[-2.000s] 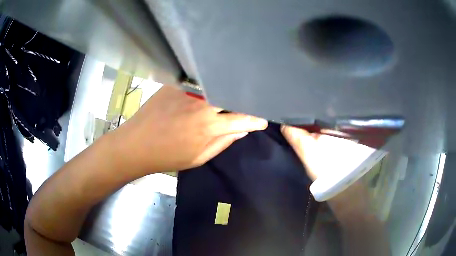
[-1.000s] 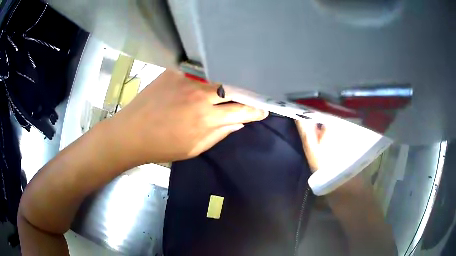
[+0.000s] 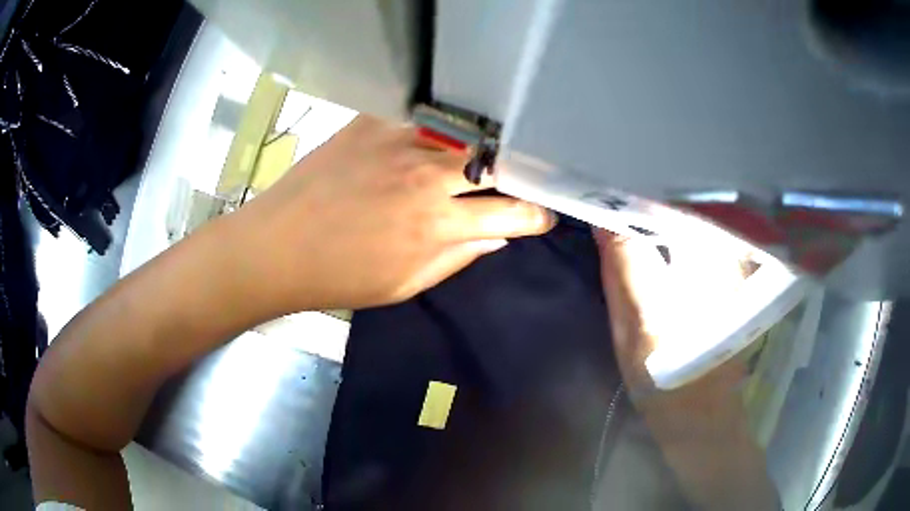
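A black bag panel (image 3: 499, 369) with a small yellow label (image 3: 437, 405) hangs towards me below the sewing machine head (image 3: 679, 100). A zipper line runs along its right edge. My left hand (image 3: 399, 220) is bare and holds the panel's top edge, its fingertips at the upper corner. My right hand (image 3: 624, 289) is at the panel's upper right side, partly hidden behind the white lamp piece (image 3: 723, 309). Its fingertips seem to be on the cloth, but the grip is mostly hidden. The needle area is hidden by the head and hands.
Black bag pieces with silvery zippers (image 3: 70, 120) lie at the far left. A shiny metal machine bed (image 3: 239, 419) shows at lower left. Yellow tape (image 3: 249, 140) marks a pale plate behind my left arm. The machine head fills the upper right.
The view has shifted, so the machine head sits further right and more of the lamp and small metal parts show. Both hands stay at the panel's top edge.
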